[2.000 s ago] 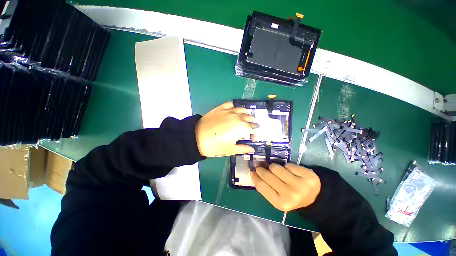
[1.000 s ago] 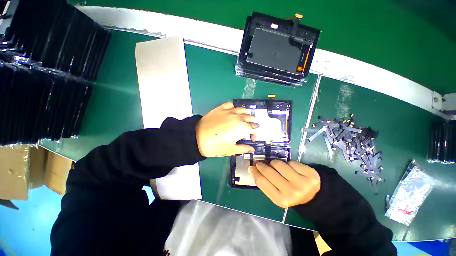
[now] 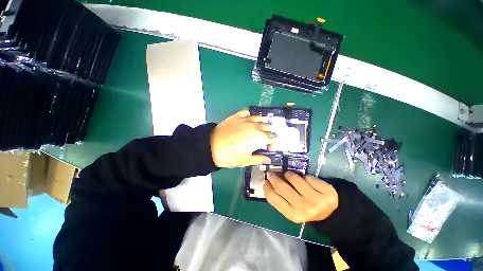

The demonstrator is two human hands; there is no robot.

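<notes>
Two display modules in black frames lie end to end on the green bench. The far display module (image 3: 290,132) shows a bright silver-white panel and a small orange connector at its far edge. The near display module (image 3: 256,183) is partly covered by my right hand. My left hand (image 3: 241,140) lies over the left side of the far module, its fingertips on the panel and near the join. My right hand (image 3: 302,197) has its fingertips bent down on the near module, beside a short dark strip. Whether the fingertips pinch the strip is hidden.
A stack of modules (image 3: 296,53) stands ahead by the white rail (image 3: 392,84). A pile of small flex cables (image 3: 373,156) and a clear plastic bag (image 3: 433,209) lie right. A pale board (image 3: 177,100) lies left, with tall black stacks (image 3: 53,79) beyond and cartons (image 3: 16,180) below.
My right fingertips have shifted slightly on the near module, and its fingers are a little more spread. My left hand stays in place on the far module. The whole view has shifted slightly.
</notes>
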